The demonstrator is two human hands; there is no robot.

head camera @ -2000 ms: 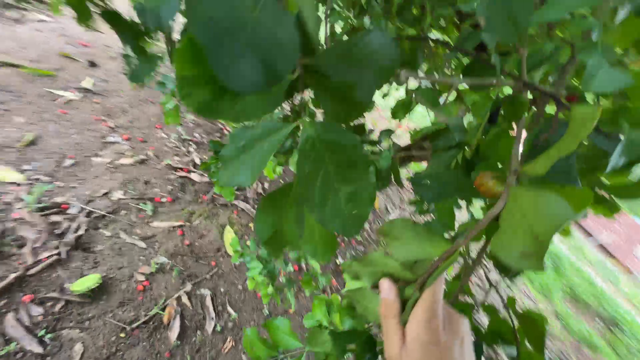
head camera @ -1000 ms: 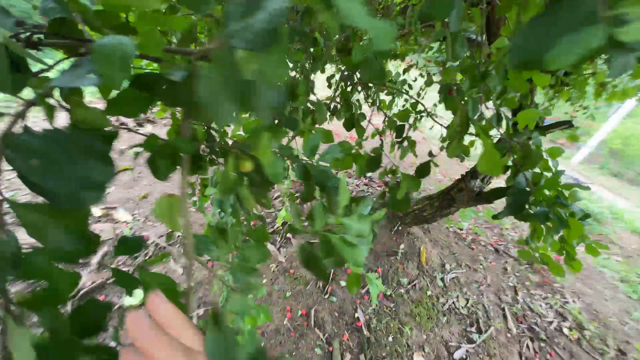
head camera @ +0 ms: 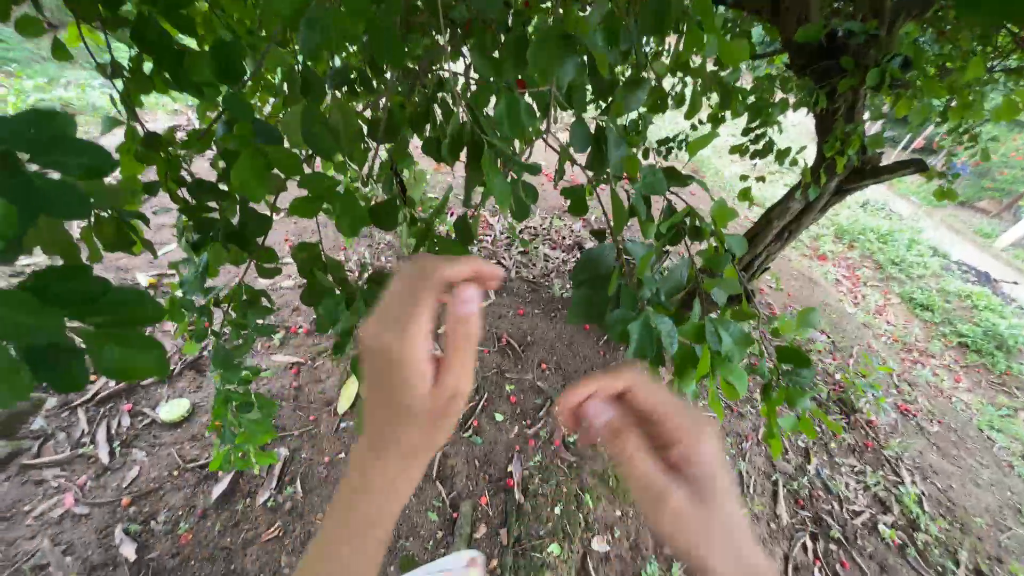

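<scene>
My left hand (head camera: 420,344) is raised in the middle of the view, its fingers curled and the thumb close to the index finger. My right hand (head camera: 640,436) is lower and to the right, slightly blurred, its fingers bent towards the thumb. Neither hand touches the other, and whether anything small sits between the fingertips cannot be told. Leafy green branches (head camera: 496,136) hang behind and above both hands. A leafy twig (head camera: 724,344) droops just above my right hand. A small red fruit (head camera: 521,83) shows among the leaves.
A leaning tree trunk (head camera: 792,220) stands at the right. Small red fruits (head camera: 510,482) and dry leaves lie scattered over the brown soil. A pale green round thing (head camera: 174,410) rests on the ground at left. Part of a white object (head camera: 448,563) shows at the bottom edge.
The view has shifted a lot, and the trunk shows more fully. Both hands are now in sight, where one second ago only one showed, low among the leaves.
</scene>
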